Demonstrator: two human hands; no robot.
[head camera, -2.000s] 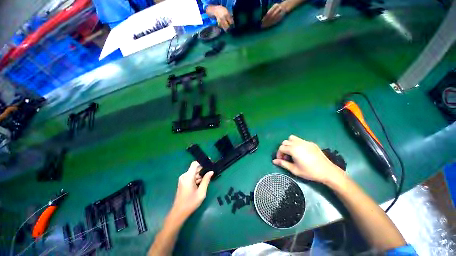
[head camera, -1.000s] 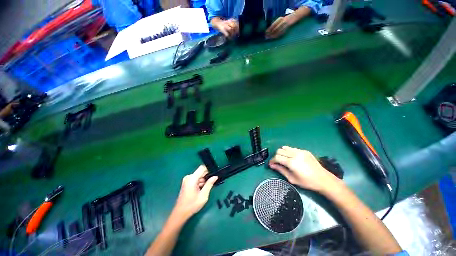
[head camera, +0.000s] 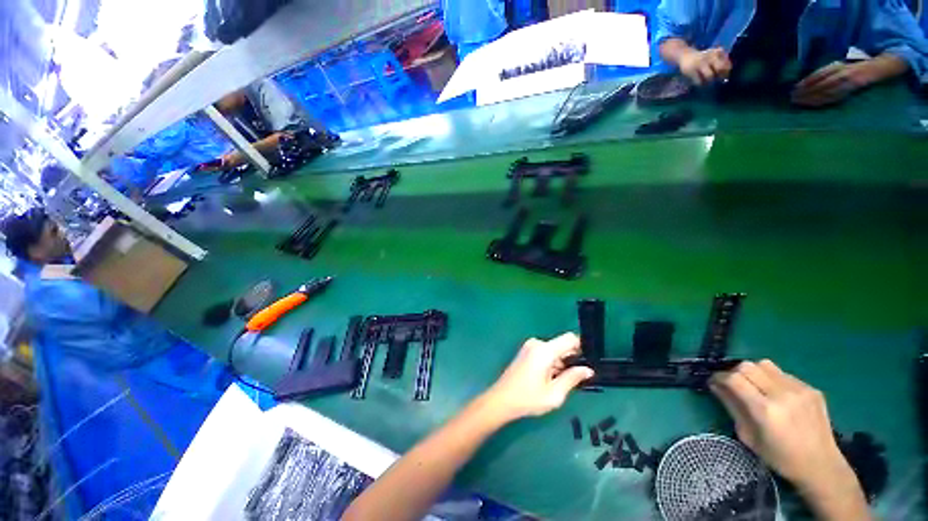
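A black E-shaped bracket (head camera: 651, 372) lies in front of me, its arms pointing away. My left hand (head camera: 544, 377) grips its left end between thumb and fingers. My right hand (head camera: 778, 412) is at its right end, fingers bent down over the bar; whether it holds a small part is hidden. The round screw tray (head camera: 702, 470) with dark screws is below, partly cut by the bottom edge. Small black blocks (head camera: 614, 445) lie left of the tray. A pile of small black parts (head camera: 865, 463) is partly behind my right hand.
More brackets lie on the belt (head camera: 539, 247) and at left (head camera: 402, 331). An orange and black screwdriver (head camera: 280, 308) is at left. An open carton (head camera: 219, 463) with bagged parts is at lower left. A person in blue (head camera: 87, 305) is at far left; another's hands (head camera: 702, 66) are across the belt.
The view has turned left, bringing the left carton and a person into view; the right screwdriver is out of view. My right hand has come to the bracket's right end, and the bracket lies more level.
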